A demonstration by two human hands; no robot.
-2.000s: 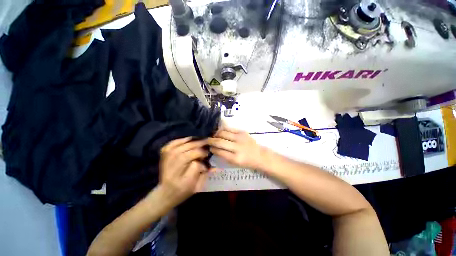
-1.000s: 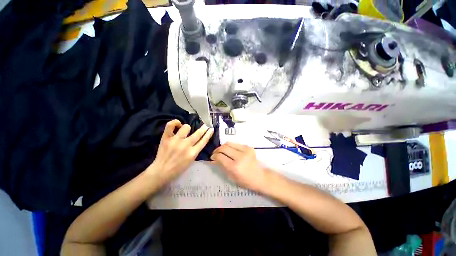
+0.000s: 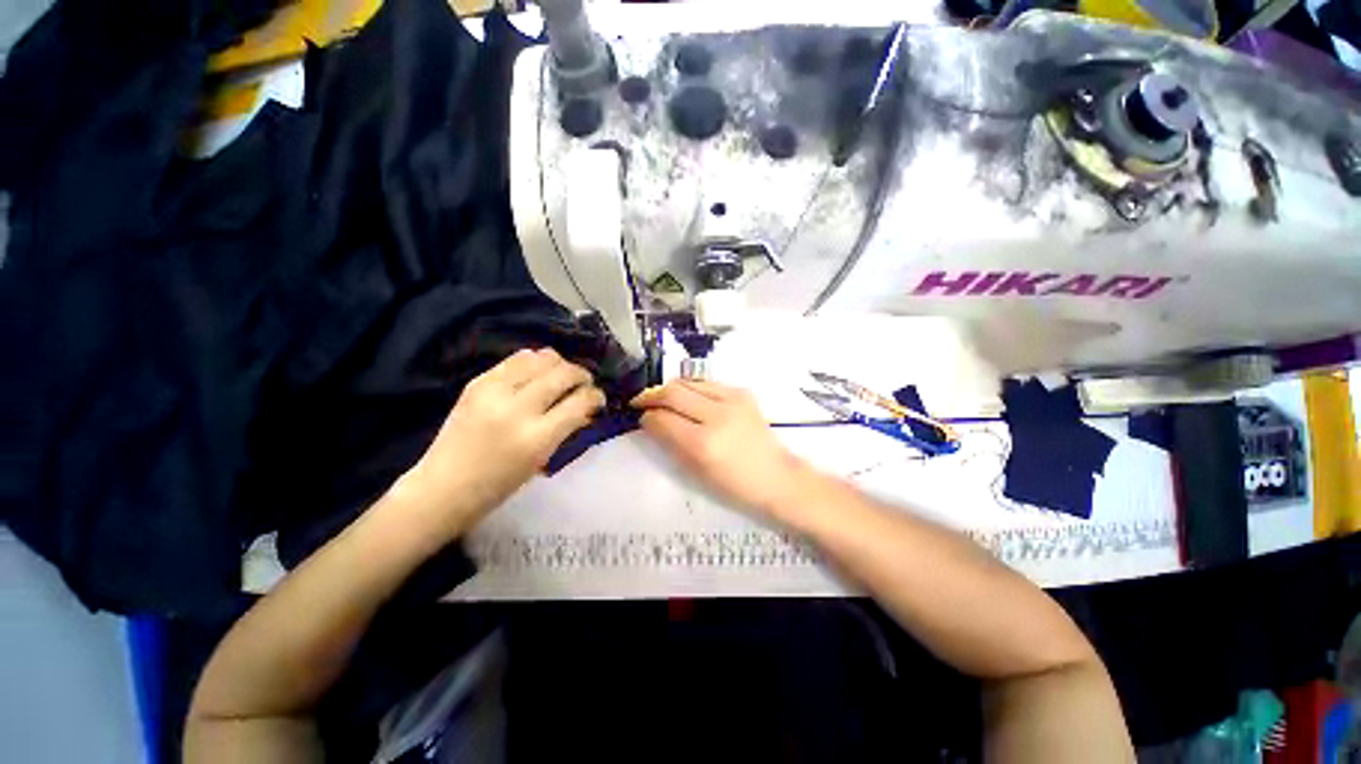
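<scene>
A large black garment piece [image 3: 373, 239] lies left of the needle and over the table edge. My left hand [image 3: 515, 426] has its fingertips bent on the cloth just in front of the presser foot [image 3: 651, 363]. My right hand [image 3: 714, 433] pinches the cloth edge beside it, with the fingertips of both hands close together. A small dark navy flap of cloth [image 3: 585, 445] shows below my left fingertips. The needle tip and the exact edge under the fingers are hidden. The white sewing machine [image 3: 836, 224] stands over the work.
Thread snips [image 3: 896, 423] with blue and orange handles lie under the machine arm. Small navy-black fabric pieces [image 3: 1054, 448] lie right of them. A dark strip [image 3: 1211, 485], a black-and-white patch [image 3: 1272, 452] and a yellow strip [image 3: 1331, 455] are at the right. A red basket [image 3: 1313, 724] is low right.
My left hand has moved from flat beside the presser foot down toward me, its fingers now bent. My right hand has moved slightly up. A navy flap now shows beneath my fingers.
</scene>
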